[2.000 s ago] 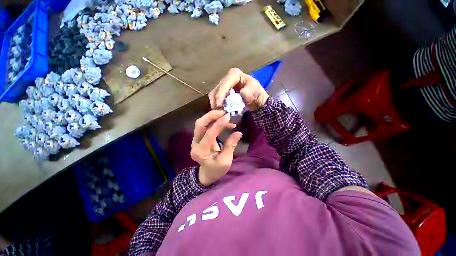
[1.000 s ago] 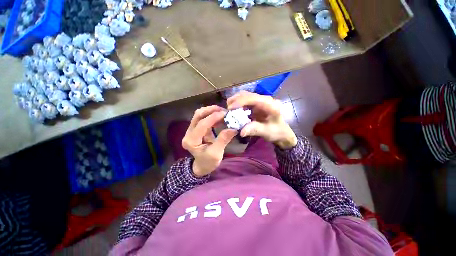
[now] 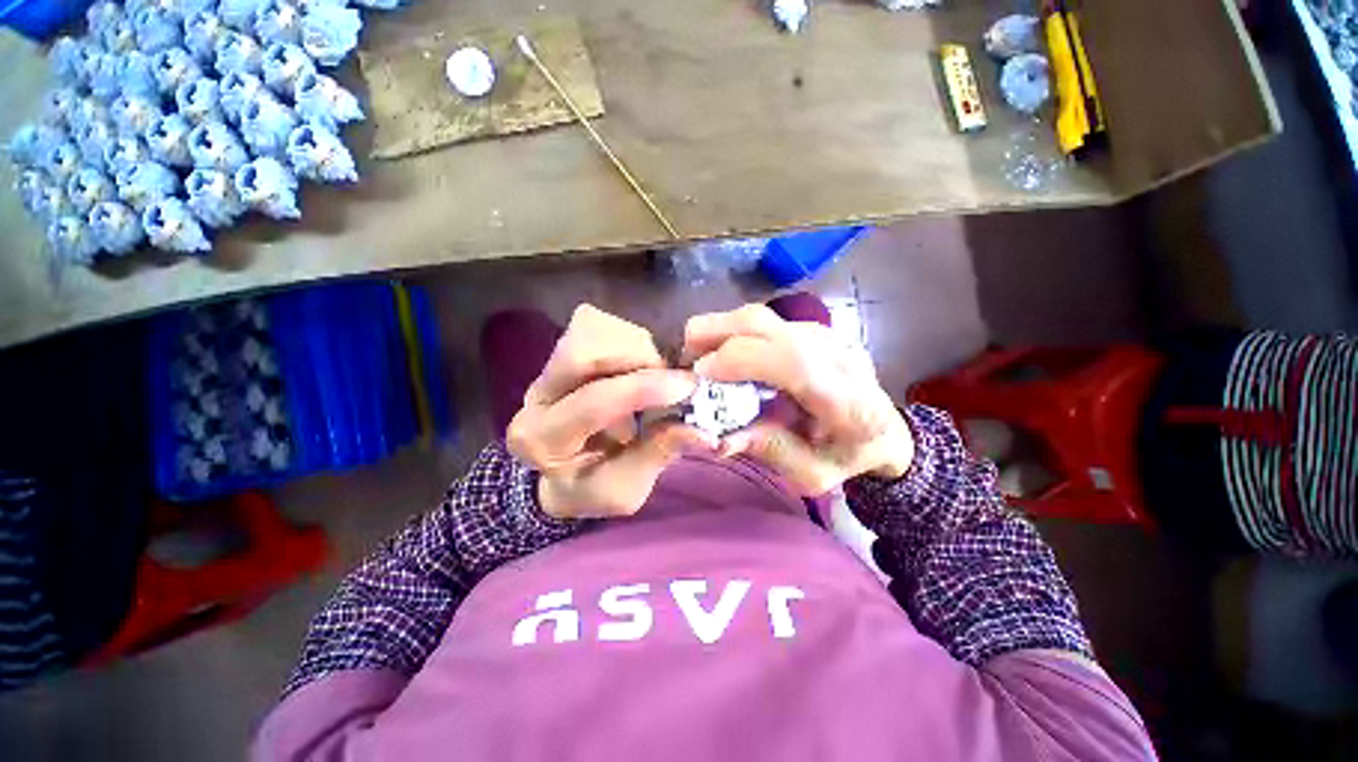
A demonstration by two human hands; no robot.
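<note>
A small white, knobbly moulded piece (image 3: 725, 408) is held above my lap, in front of the bench edge. My left hand (image 3: 608, 415) grips its left side with thumb and fingertips. My right hand (image 3: 804, 393) grips its right side the same way. The fingers cover much of the piece. On the bench, a thin tan stick (image 3: 603, 143) with a pale tip lies across a brown board (image 3: 410, 116), its other end at the bench edge. A round white spot (image 3: 471, 70) is on the board. Pale blue-white pieces (image 3: 176, 137) stand packed in rows at the left.
A yellow-labelled block (image 3: 962, 90), a yellow and black cutter (image 3: 1072, 82), clear scraps (image 3: 1028, 167) and grey-blue pieces lie at the bench's right. Blue crates (image 3: 350, 380) are below the bench. Red stools (image 3: 1043, 432) stand either side; a person's striped sleeve (image 3: 1296, 444) shows right.
The view has shifted, so the bench shows higher. My hands have drawn together around the white piece, and both now pinch it from opposite sides.
</note>
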